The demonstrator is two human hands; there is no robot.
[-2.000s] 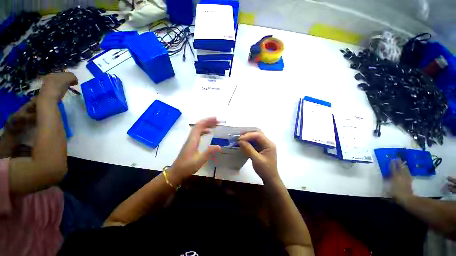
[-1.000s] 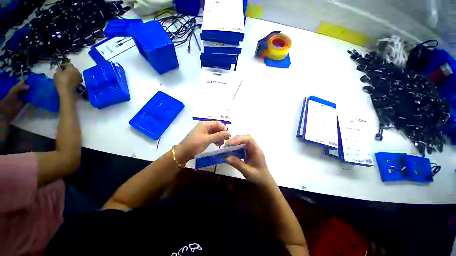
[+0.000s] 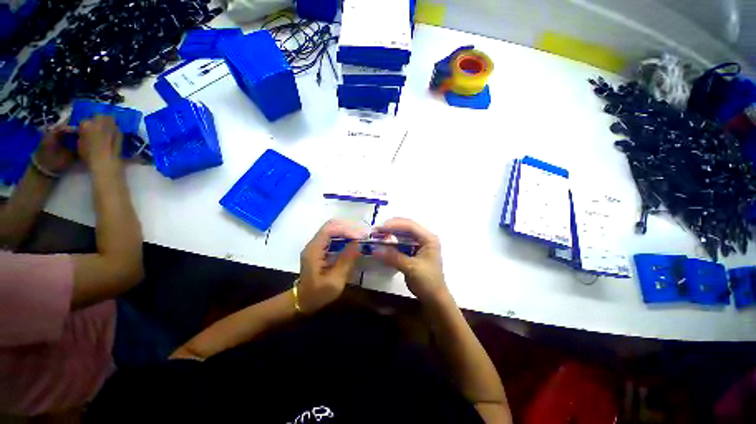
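Observation:
A retail box is held end-on between my hands near the table's front edge; it shows as a thin dark blue and white bar. My left hand grips its left end, with a gold bracelet at the wrist. My right hand grips its right end. Both sets of fingertips meet near the middle of the box's end and cover much of it. Whether the end flap is closed cannot be told. White stacked cartons stand ahead, with a lower white carton lying closer to my hands.
Blue insert trays lie at left, beside nested tray blocks. A neighbour's hands hold a blue tray at far left. A tape roll sits ahead right. Leaning cartons, a black cable heap and open trays are at right.
The box has gone from tilted to nearly level, and my left hand has moved from above it to grip its left end. Another blue tray shows at the far right edge.

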